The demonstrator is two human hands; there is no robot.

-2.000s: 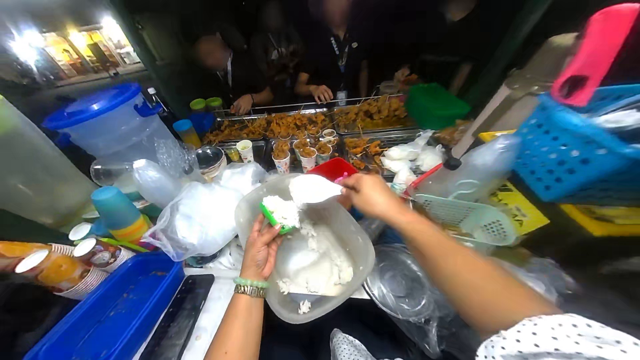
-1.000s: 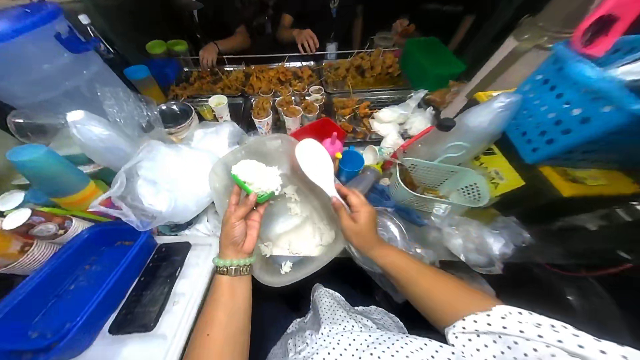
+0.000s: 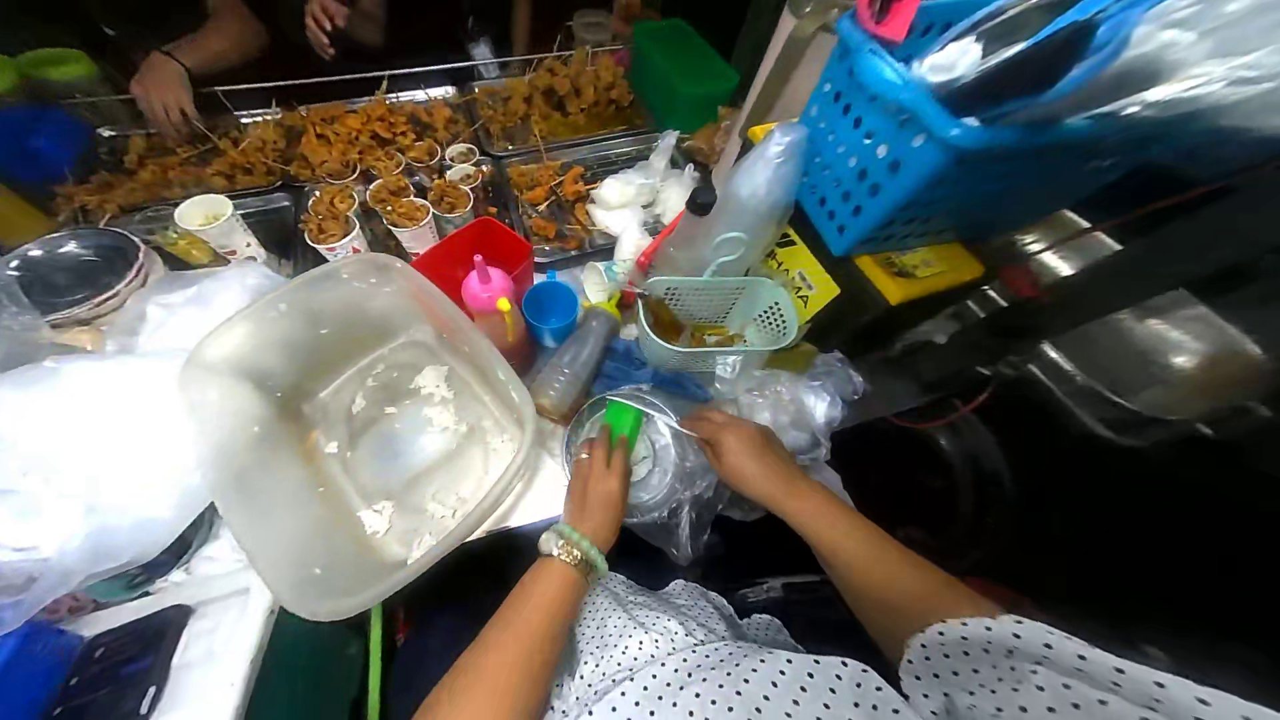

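Note:
My left hand [image 3: 600, 492] grips a small green container [image 3: 623, 424], tipped over a round clear plastic container [image 3: 652, 460] lined or wrapped with plastic film. My right hand [image 3: 745, 452] holds a white rice paddle [image 3: 648, 408], seen nearly edge-on, its blade against or just above the green container. What is inside the green container is hidden. Left of my hands stands a large translucent plastic tub [image 3: 300, 430] with scattered clumps of white rice [image 3: 436, 398] on its bottom and side.
Trays of skewered fried food [image 3: 380, 130] and filled paper cups [image 3: 335, 232] line the back. A red container [image 3: 480, 250], sauce bottles, a blue mug [image 3: 550, 308] and a pale green basket [image 3: 718, 310] stand behind my hands. A blue basket [image 3: 900, 150] is at right. Another person's hand [image 3: 165, 92] is beyond.
Both hands have moved right, from over the tub to the round container. The green container, earlier held upright and heaped with rice, is now tipped. The view has shifted right.

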